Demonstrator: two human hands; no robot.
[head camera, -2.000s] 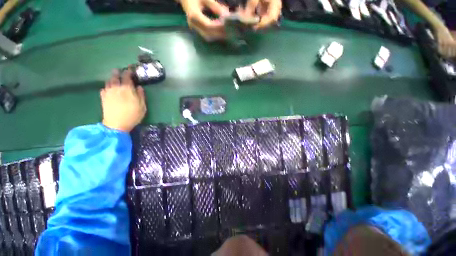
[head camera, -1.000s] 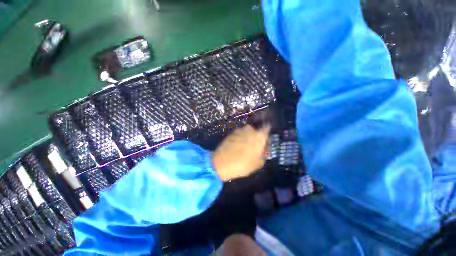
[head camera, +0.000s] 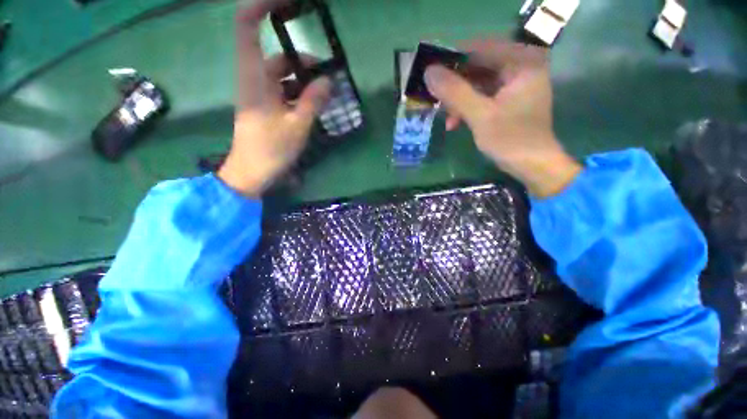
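My left hand (head camera: 274, 114) holds a black front housing (head camera: 329, 57) above the green belt, its window opening at the top and pale keypad keys (head camera: 337, 110) at the lower end. My right hand (head camera: 500, 102) holds a display module with its dark screen part (head camera: 427, 69) between thumb and fingers. A blue circuit board (head camera: 413, 131) hangs below the display and looks joined to it. The two parts are held apart. Both hands are slightly blurred.
A part-assembled phone (head camera: 129, 117) lies on the green belt at left. White display modules (head camera: 549, 20) lie at upper right. The shiny black blister tray (head camera: 393, 254) is in front of me, a second tray (head camera: 20, 352) at lower left, dark plastic wrap (head camera: 717, 188) at right.
Both hands have moved up from the tray to over the belt. The left now holds a housing, the right a display with board. The view has shifted back towards the belt.
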